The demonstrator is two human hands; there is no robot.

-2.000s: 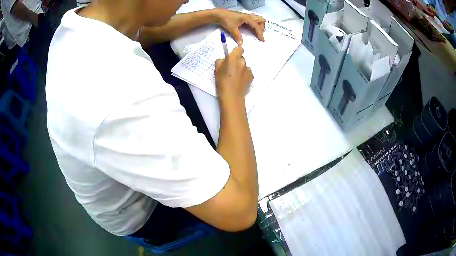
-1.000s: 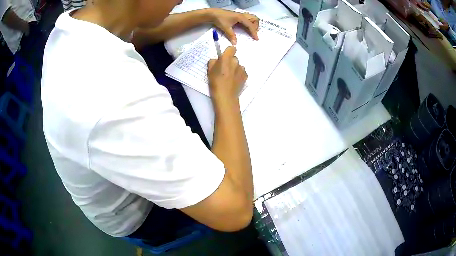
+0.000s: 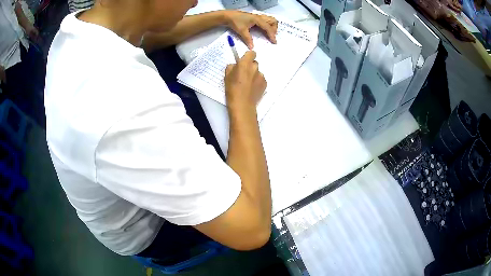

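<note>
Neither of my hands is in the picture. Nearest in front of me a white, faintly ribbed foam sheet [image 3: 360, 221] lies on the dark bench mat. Beyond it a larger blank white sheet [image 3: 307, 140] covers the bench. Several light blue and white fan cartons [image 3: 347, 70] stand upright on it, their top flaps open, with soft white material showing inside. Another person in a white shirt holds a pen with a blue end [image 3: 233, 47] over a sign-in sheet [image 3: 207, 69] with a table grid and handwriting.
The seated person [image 3: 140, 140] fills the left and centre, an arm reaching across the white sheet. At the right are stacked black rounded parts [image 3: 467, 156] and a loose pile of small caps [image 3: 435, 188]. Blue stools [image 3: 13, 178] stand at the far left.
The view has shifted slightly, so the bench and cartons sit a little further left. The other person's writing hand has stayed on the paper. Someone at the far upper left has moved further into view.
</note>
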